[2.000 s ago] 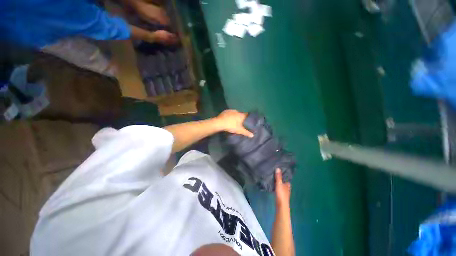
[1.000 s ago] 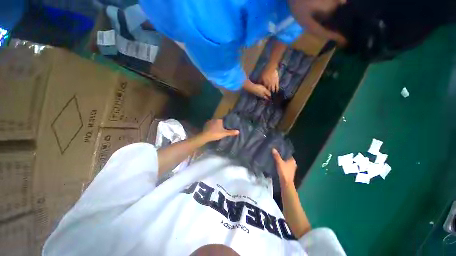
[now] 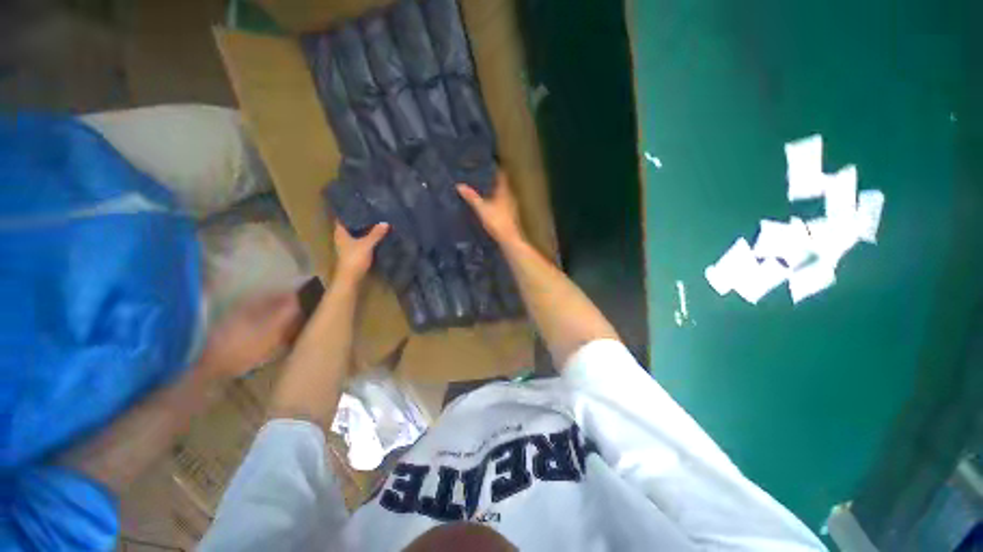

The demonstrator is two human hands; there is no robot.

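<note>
An open cardboard carton (image 3: 259,108) holds rows of dark folded packed goods (image 3: 399,81) lying side by side. My left hand (image 3: 358,250) and my right hand (image 3: 494,210) grip the two ends of a group of dark folded goods (image 3: 415,194). This group is over the rows in the carton, in its middle. More dark pieces show on the near side of the hands. Thumbs lie on top; the other fingers are mostly hidden. Whether the held group touches the rows below cannot be told.
A person in blue with light trousers (image 3: 97,291) is close at the left, an arm near the carton. A green-topped bench (image 3: 733,431) runs along the right, with a heap of white labels (image 3: 798,243). A crumpled white plastic bag (image 3: 375,418) lies by the carton's near end.
Both hands have carried the dark group from the bench side to over the carton. The view has turned, and the person in blue now shows at the left, hands out of the carton.
</note>
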